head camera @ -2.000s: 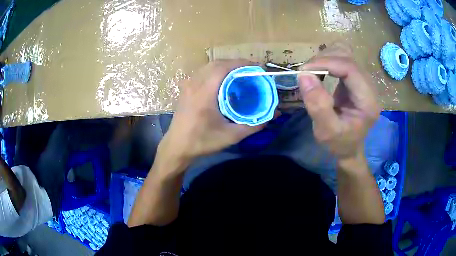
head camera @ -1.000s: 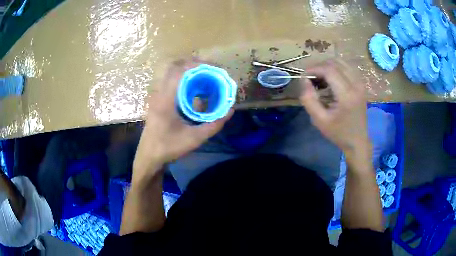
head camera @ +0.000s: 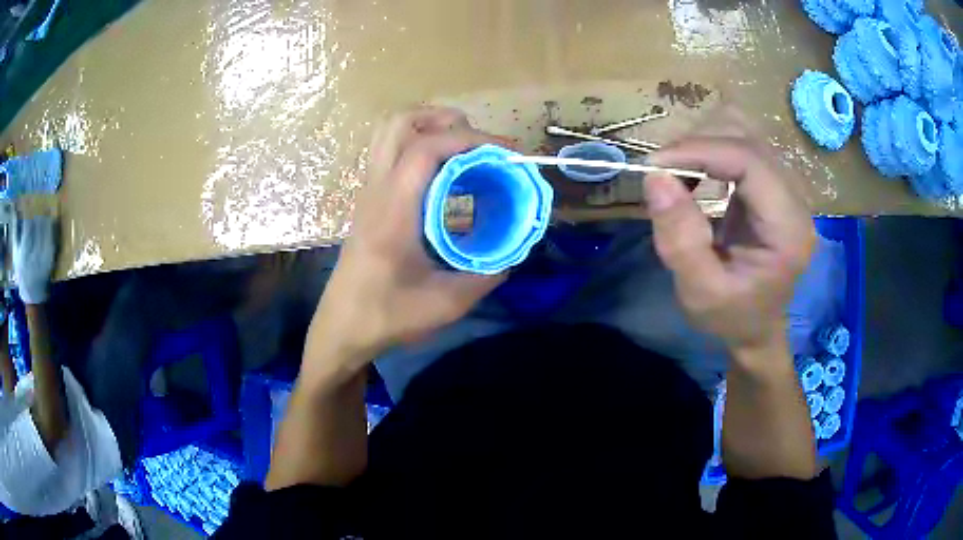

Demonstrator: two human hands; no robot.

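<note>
My left hand point(head camera: 396, 237) is closed around a light-blue tube-shaped body section point(head camera: 517, 237), its wavy open rim facing up toward me. My right hand point(head camera: 734, 227) pinches a thin pale swab point(head camera: 602, 164) between thumb and fingers. The swab's far end lies at the top right of the rim. A small clear oval dish point(head camera: 591, 160) is behind the swab, on a stained cardboard pad point(head camera: 507, 114). More swabs point(head camera: 607, 135) lie crossed on the pad beside the dish.
Light-blue ruffled parts point(head camera: 898, 132) are piled at the right, one point(head camera: 822, 110) apart from them. A gloved hand point(head camera: 35, 253) touches a light-blue part point(head camera: 34, 172) at the left edge. A blue crate point(head camera: 853, 316) holds small ringed parts point(head camera: 832, 371). Blue stools stand below.
The swab went to the dish and is back at the tube's rim. The tube moved left, then slightly back right. Another person's gloved hand has come to the part at left.
</note>
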